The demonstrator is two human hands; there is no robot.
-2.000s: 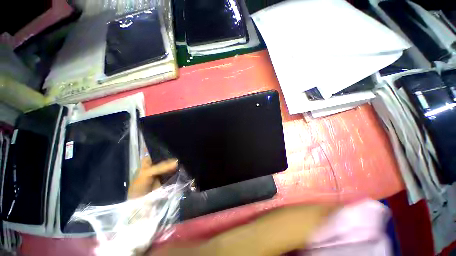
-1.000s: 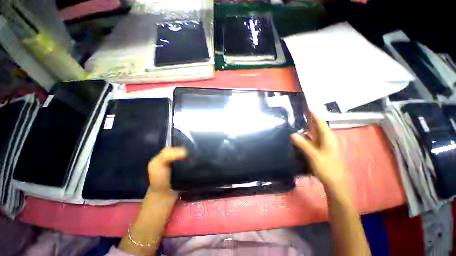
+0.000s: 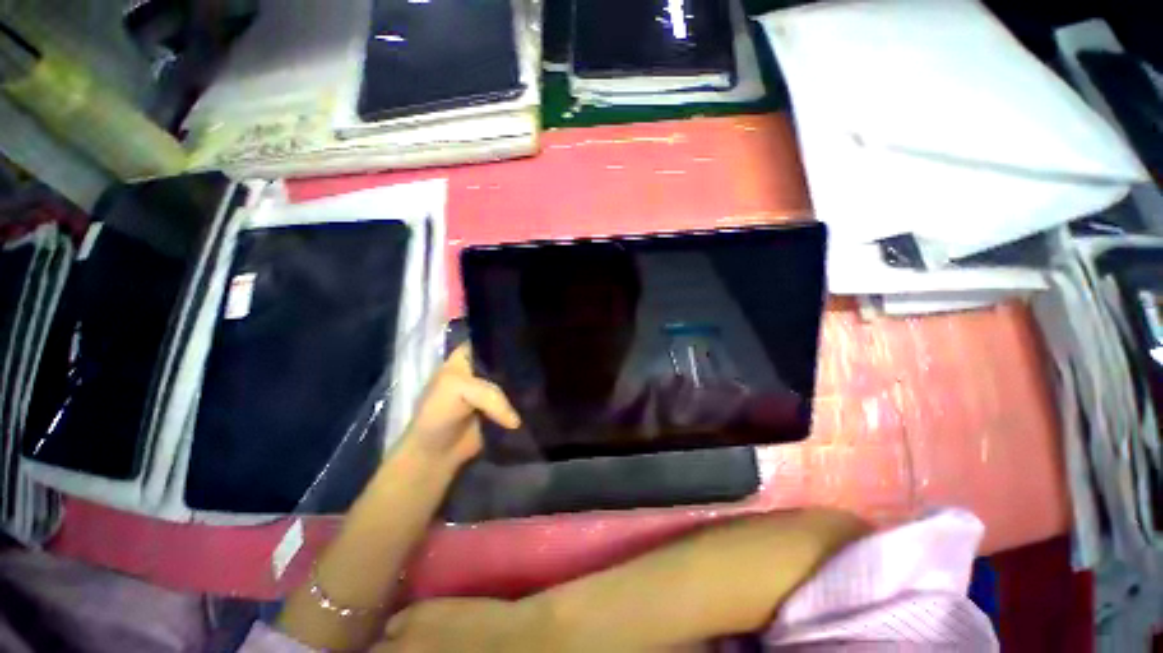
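Observation:
My left hand (image 3: pixel 462 411) grips the left edge of a black glossy tablet (image 3: pixel 650 344), thumb on its front. The tablet is tilted up and mirrors a person. A dark slab (image 3: pixel 612 487) lies below and behind it on the bench. My right arm crosses low over my left forearm; my right hand (image 3: pixel 415 628) is at the bottom edge, partly cut off, its fingers unclear. A clear film strip (image 3: pixel 334 462) with a small white tab (image 3: pixel 290 549) hangs beside my left forearm.
A labelled tablet on white sheets (image 3: pixel 300 370) and an interleaved stack (image 3: pixel 121 332) lie left. Smaller devices (image 3: pixel 443 58) (image 3: pixel 653 45) sit at the back. White sheets (image 3: pixel 944 128) lie back right, another interleaved stack (image 3: pixel 1084 383) far right. The bench top (image 3: pixel 931 421) is pink-red.
My right hand has let go of the tablet's right edge and moved down left across my left forearm. The tablet has tilted up. Clear film now shows beside my left arm.

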